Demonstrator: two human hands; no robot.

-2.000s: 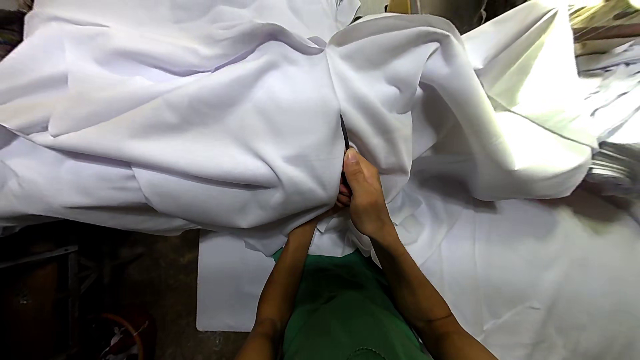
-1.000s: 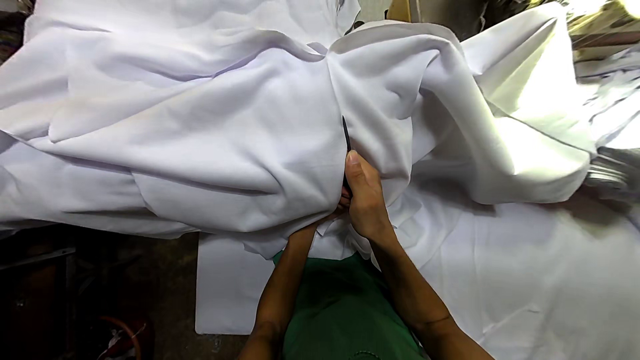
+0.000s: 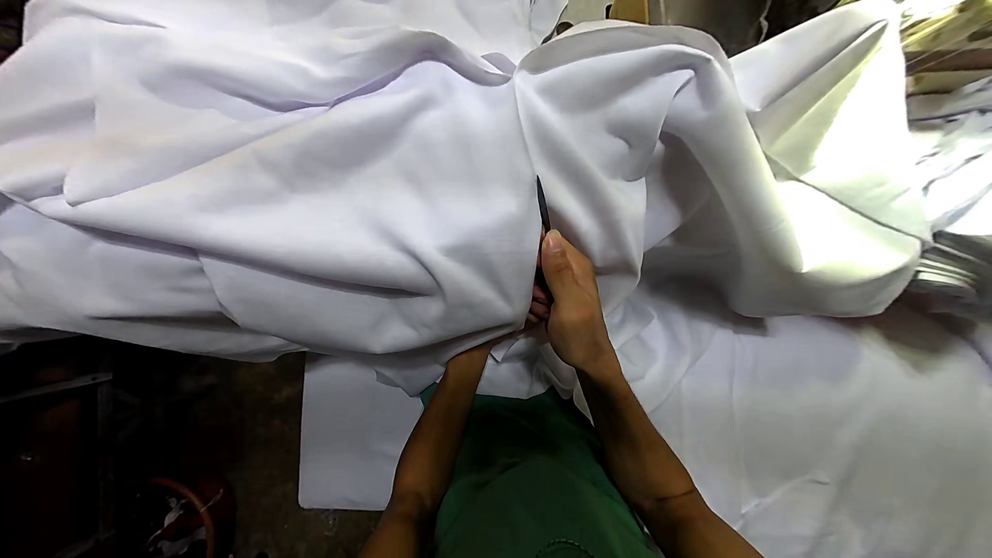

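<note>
A large white cloth (image 3: 349, 201) lies in deep folds across the view, with an edge or seam running down its middle. My right hand (image 3: 572, 298) is closed on a dark, pointed blade tool (image 3: 543, 203), thumb on top; the tip points away from me along that line in the cloth. Whether the tool is a pair of scissors cannot be told. Under the cloth's near edge goes my left forearm, and only some fingers of my left hand (image 3: 539, 304) show, close beside the right palm. The rest of that hand is hidden, so its grip is unclear.
More white cloth (image 3: 837, 418) spreads at the lower right, by stacked folded fabric (image 3: 949, 271) at the right edge. A flat white panel (image 3: 345, 442) is below the folds on the left. A reddish round container (image 3: 205, 508) stands at the lower left, near a dark frame (image 3: 101, 457).
</note>
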